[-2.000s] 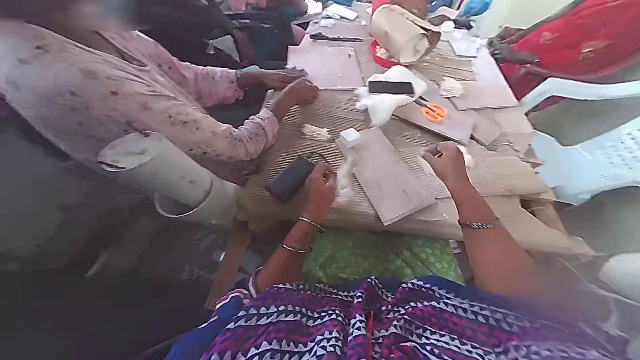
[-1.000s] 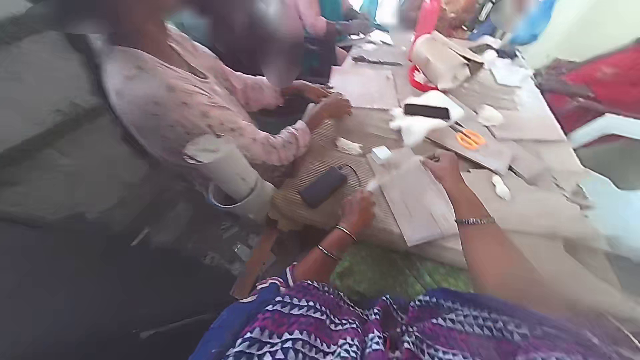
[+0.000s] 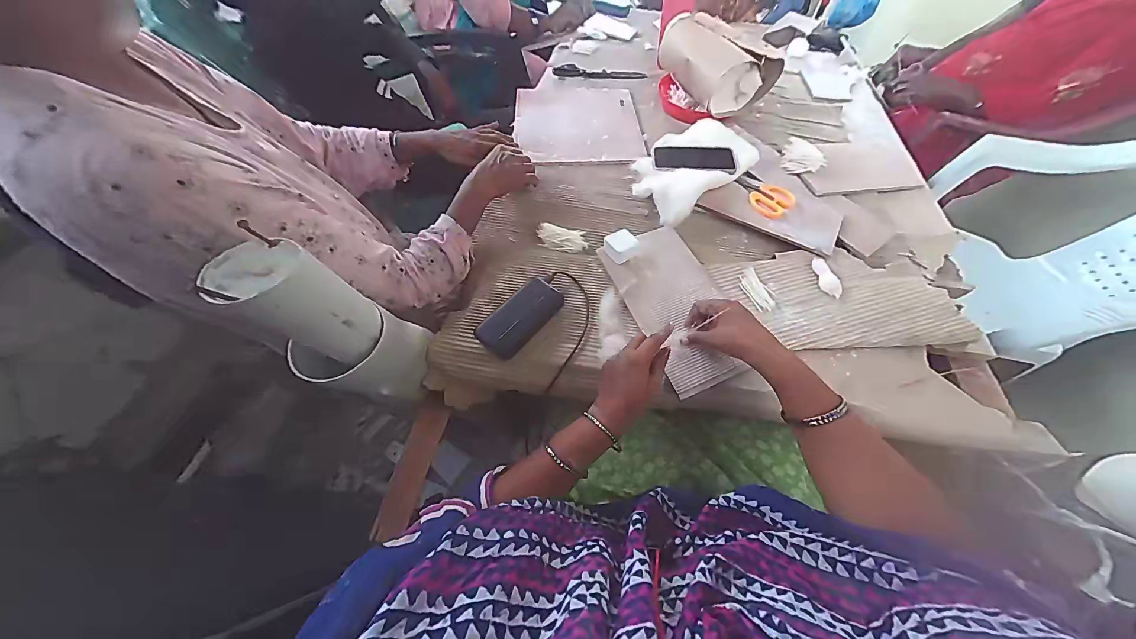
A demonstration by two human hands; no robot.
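Over the near end of a pale board [image 3: 661, 275], my left hand [image 3: 632, 377] and my right hand [image 3: 729, 330] are close together. Pinched in my right fingertips is a thin pale stick [image 3: 713, 319]. My left fingertips hold a small white tuft, likely cotton, at its lower end. Beside my left hand lies a strip of cotton [image 3: 611, 324]. A small white block [image 3: 620, 245] rests on the board's far end. To the right are a bundle of thin white sticks [image 3: 757, 289] and a small piece of cotton [image 3: 826, 278].
A black power bank [image 3: 520, 317] with a cable lies left. Orange-handled scissors [image 3: 771, 201] and a phone [image 3: 695, 158] on cotton wool [image 3: 679, 191] lie beyond. A co-worker's hands [image 3: 497, 169] rest at the table's left edge, above large white pipes [image 3: 355, 328]. A white plastic chair [image 3: 1047, 266] stands right.
My hands, apart in both earlier frames, have come together over the near end of the board. The view has swung about between frames.
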